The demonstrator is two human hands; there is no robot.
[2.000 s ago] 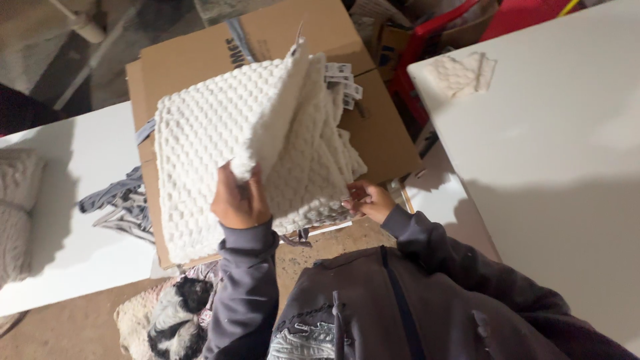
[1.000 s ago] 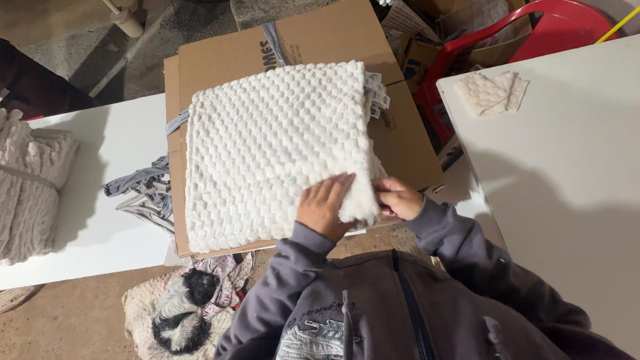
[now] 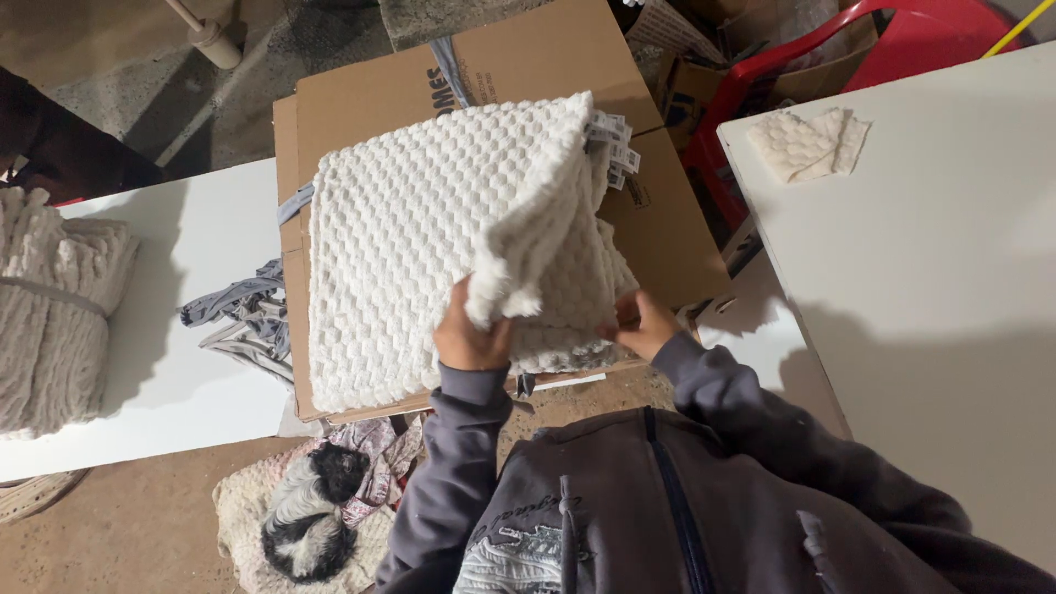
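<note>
A stack of white textured plush fabric pieces [image 3: 412,239] lies on flattened cardboard boxes [image 3: 528,58]. My left hand [image 3: 472,334] grips the near right corner of the top piece and holds it folded up toward the left. At the stack's near right edge, my right hand [image 3: 639,326] has its fingertips on the layers below; whether it pinches one is unclear. White printed tags [image 3: 612,148] stick out at the stack's far right. A grey fabric strap [image 3: 450,70] runs over the cardboard, with its end visible again at the left.
A tied bundle of plush fabric [image 3: 54,330] and grey fabric strips [image 3: 247,309] lie on the left white table [image 3: 198,223]. A small fabric piece [image 3: 808,144] rests on the right white table [image 3: 932,247]. Behind is a red plastic chair [image 3: 718,124]. A black-and-white dog [image 3: 309,511] curls on cloth below.
One second ago the top piece lay flat with my left hand on it near its right corner. That corner is now lifted and folded back, and my hands are farther apart.
</note>
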